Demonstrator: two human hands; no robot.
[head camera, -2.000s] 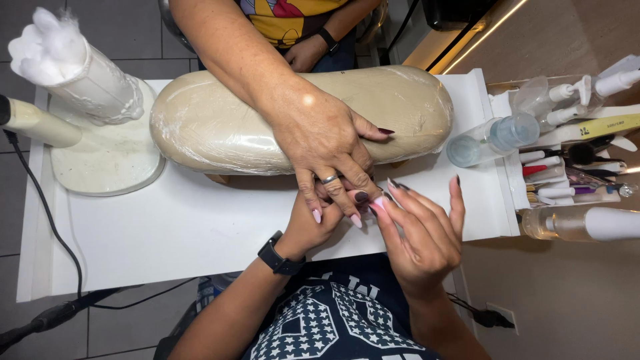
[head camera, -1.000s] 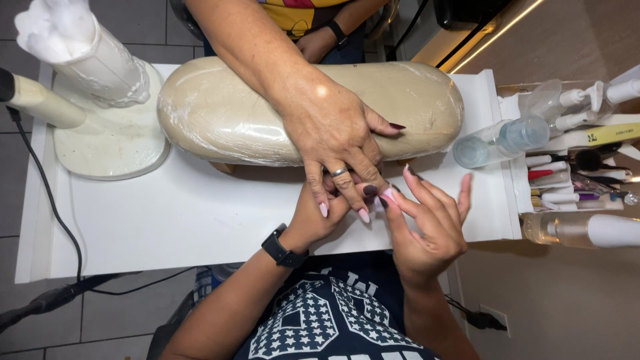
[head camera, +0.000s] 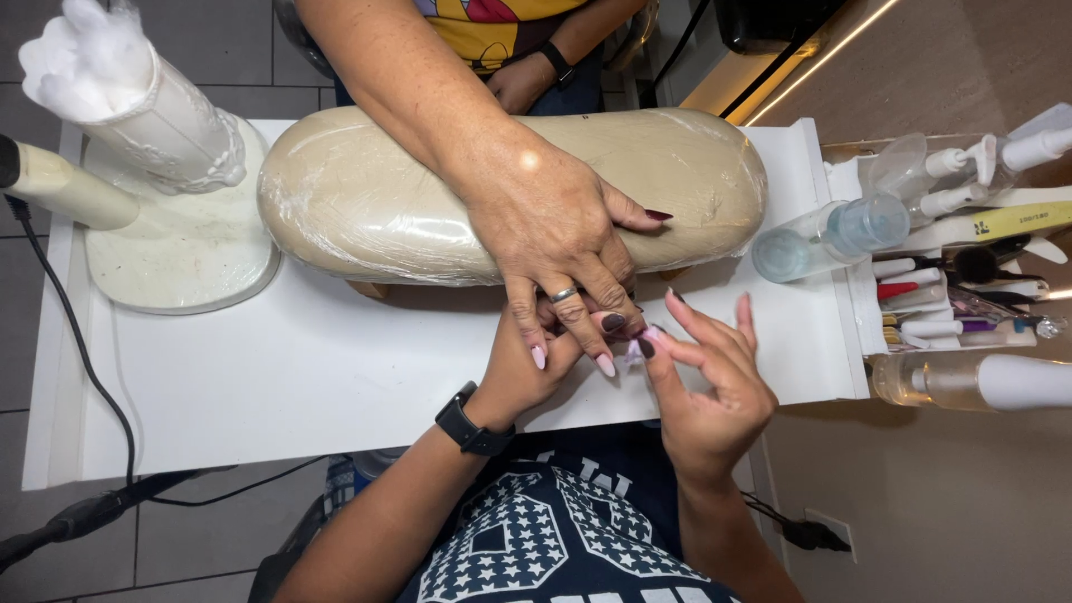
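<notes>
The other person's hand (head camera: 557, 218) lies palm down over a beige cushioned armrest wrapped in clear plastic (head camera: 377, 209), its fingers hanging past the near edge. My left hand (head camera: 536, 352), a black watch on its wrist, holds one of those fingers from below, the thumb on top; part of it is hidden under the other hand. A small crumpled pink piece (head camera: 638, 343), perhaps a wipe, is pinched between thumb and finger of my right hand (head camera: 712, 377) at that fingertip. Two of the other person's nails are pale pink; the thumbnail is dark red.
A white embossed holder of cotton (head camera: 180, 126) stands on a cream lamp base (head camera: 184, 260) at the left. At the right edge of the white table (head camera: 335, 385) lean a clear bluish bottle (head camera: 787, 251) and a side organizer (head camera: 875, 310) with brushes, files and pump bottles.
</notes>
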